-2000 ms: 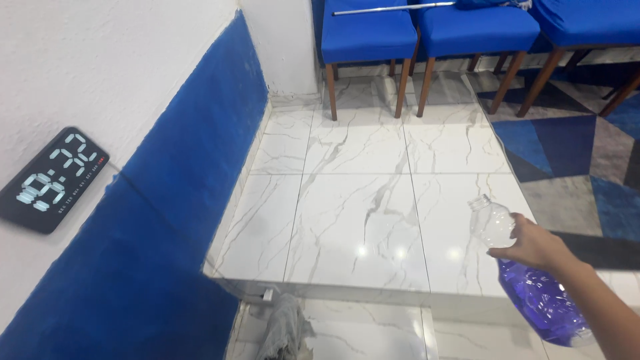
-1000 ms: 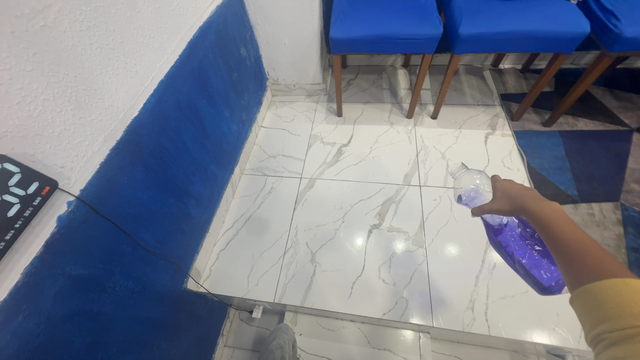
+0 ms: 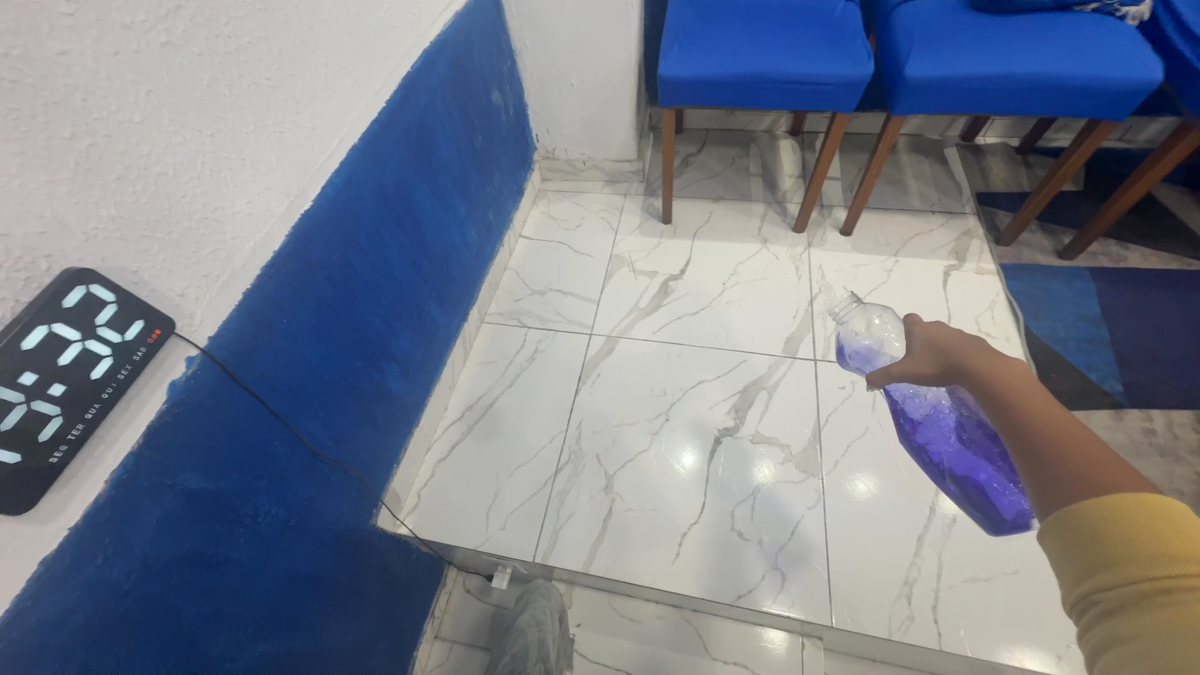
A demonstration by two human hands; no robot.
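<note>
My right hand (image 3: 937, 354) grips a clear plastic bottle (image 3: 961, 459) by its neck, at the right of the head view. Purple liquid fills its lower body, and some shows near the shoulder. The bottle is tilted, its uncapped mouth pointing up and left over the white marble-look floor tiles (image 3: 694, 469). My left hand is out of view.
Blue-covered chairs (image 3: 764, 56) with wooden legs stand at the back. A patterned rug (image 3: 1069, 328) lies at right. A tiled step edge (image 3: 675, 595) crosses below, near a grey cloth-like item (image 3: 534, 628). A digital clock (image 3: 75, 384) with a cable (image 3: 281, 422) hangs left.
The bottle in my right hand has gone from lower right to a place higher over the raised tiles, and more of the yellow sleeve shows. The view has shifted.
</note>
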